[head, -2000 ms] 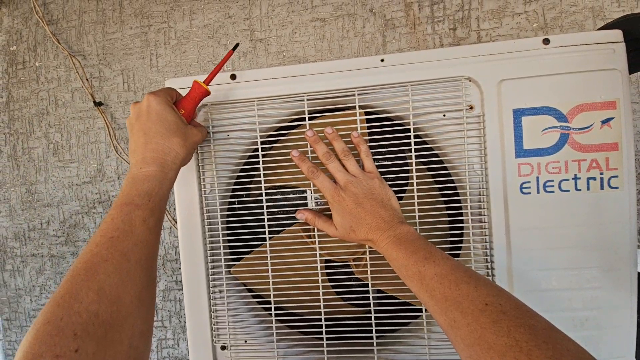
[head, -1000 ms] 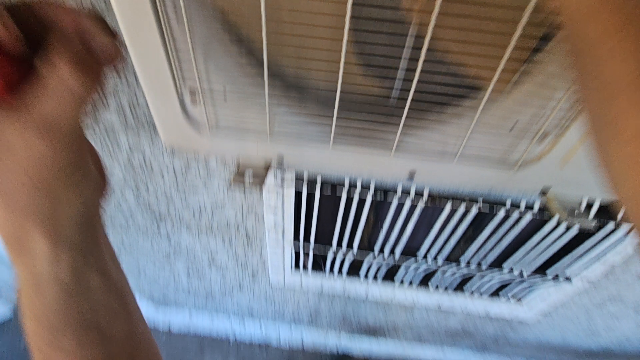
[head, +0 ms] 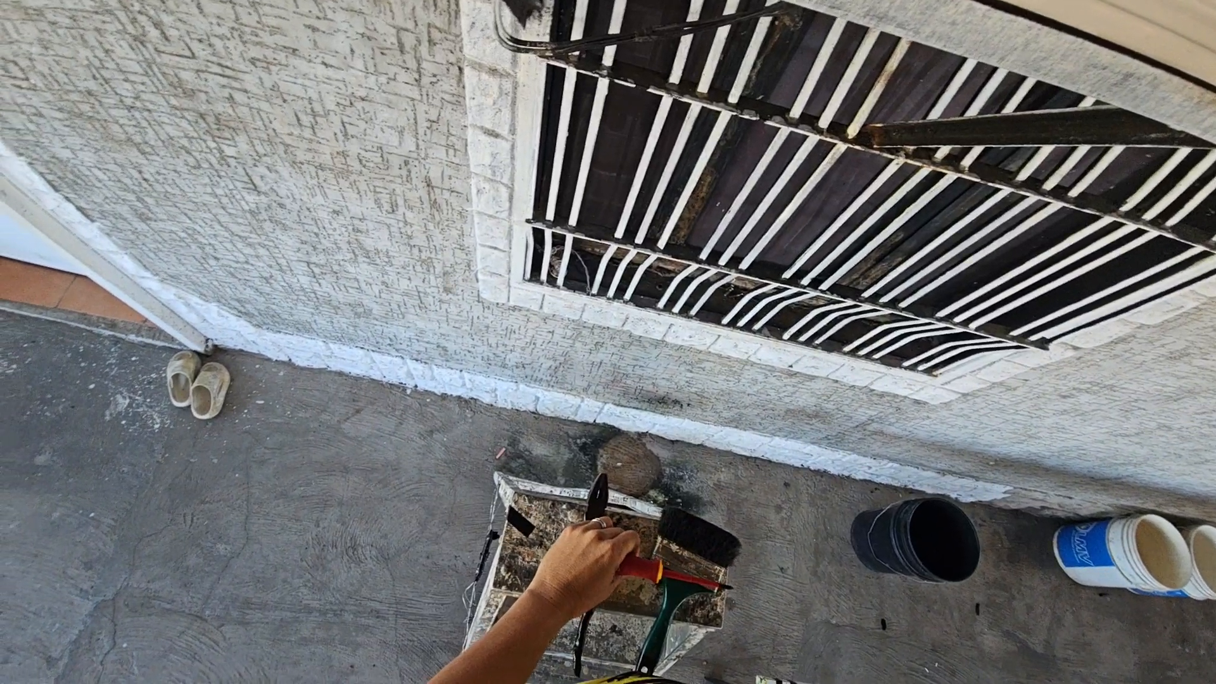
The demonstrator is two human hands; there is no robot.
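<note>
My left hand [head: 587, 562] is closed around the red handle of a screwdriver [head: 646, 569], its tip pointing right. The hand is over a worn, dirty stand [head: 546, 503] on the floor. Beneath the screwdriver's shaft lies a tool with a green handle [head: 665, 617]. A brush with black bristles [head: 698, 537] rests at the stand's right side. A black-handled tool [head: 597, 496] shows just beyond my fingers; whether my fingers touch it, I cannot tell. My right hand is out of view.
A black bucket [head: 883, 540] and white-and-blue buckets [head: 1088, 553] stand right of the stand. A round brown object [head: 629, 464] lies behind it. Pale clogs [head: 209, 389] sit by the wall at left. A barred window [head: 807, 190] and a metal bracket [head: 1035, 127] are above.
The view has swung down from the outdoor air-conditioner unit to the floor. My left hand, still holding the screwdriver, is now over the stand. My right hand has left the view.
</note>
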